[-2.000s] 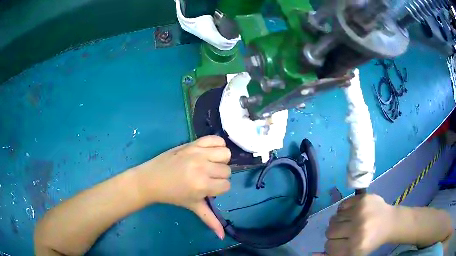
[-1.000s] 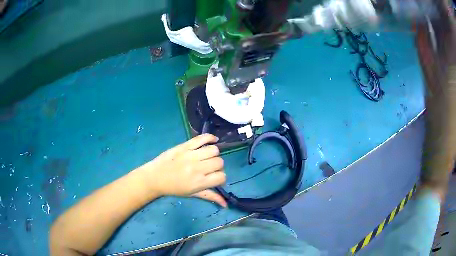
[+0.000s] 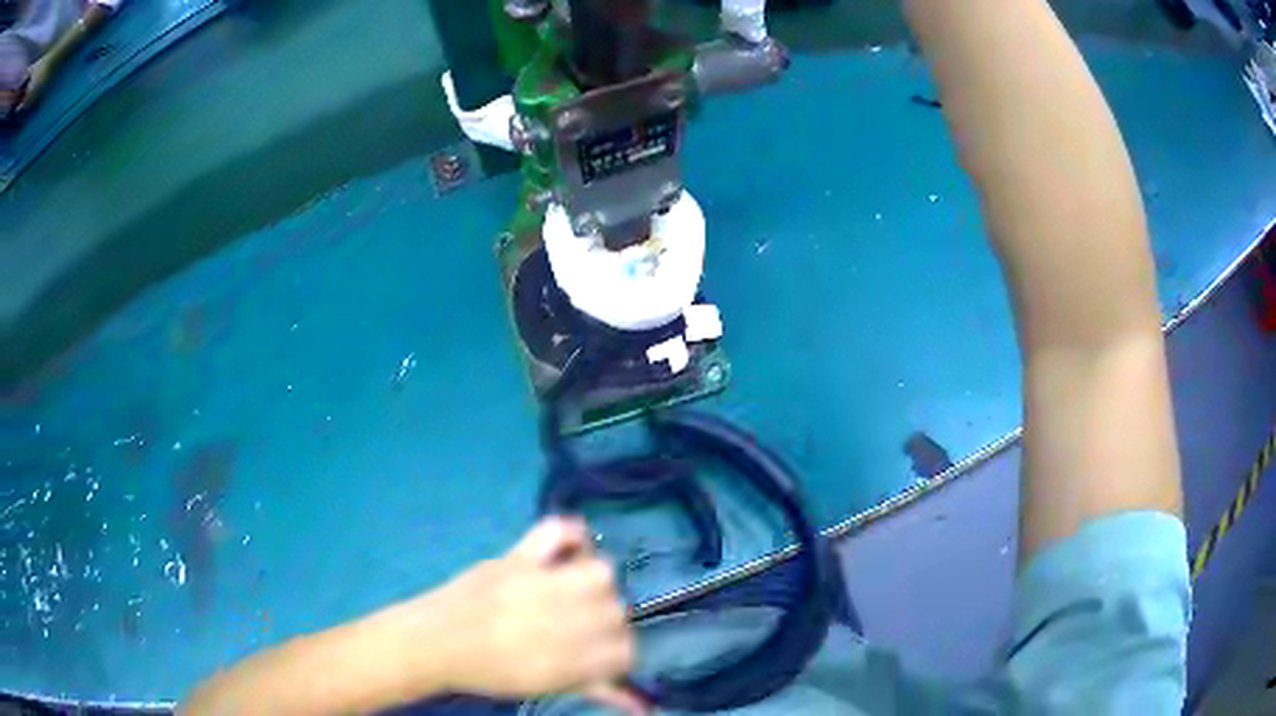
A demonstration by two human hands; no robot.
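Observation:
My left hand (image 3: 539,616) is closed on the left side of a black headband assembly (image 3: 814,560), held at the bench's near edge, in front of the press. Hand and headband are blurred. A thinner curved black yoke (image 3: 693,511) shows inside the arc. The green hand press (image 3: 539,84) has a dark metal ram with a nameplate (image 3: 626,151) above a white padded fixture (image 3: 626,297). The fixture sits on the dark, green-edged press base (image 3: 602,410), apart from the headband. My right forearm reaches up past the top edge; my right hand is out of the picture.
The blue-green bench (image 3: 308,364) has white scraps on its left part. A white-wrapped side piece (image 3: 483,118) is left of the press. A darker green conveyor belt (image 3: 280,105) runs behind. Another person's arm (image 3: 56,63) is at the top left. Black-and-yellow floor tape (image 3: 1234,515) is at the right.
My left hand has drawn the headband away from the press base towards me and turned it. My right arm has swung from the lever at lower right up past the top edge.

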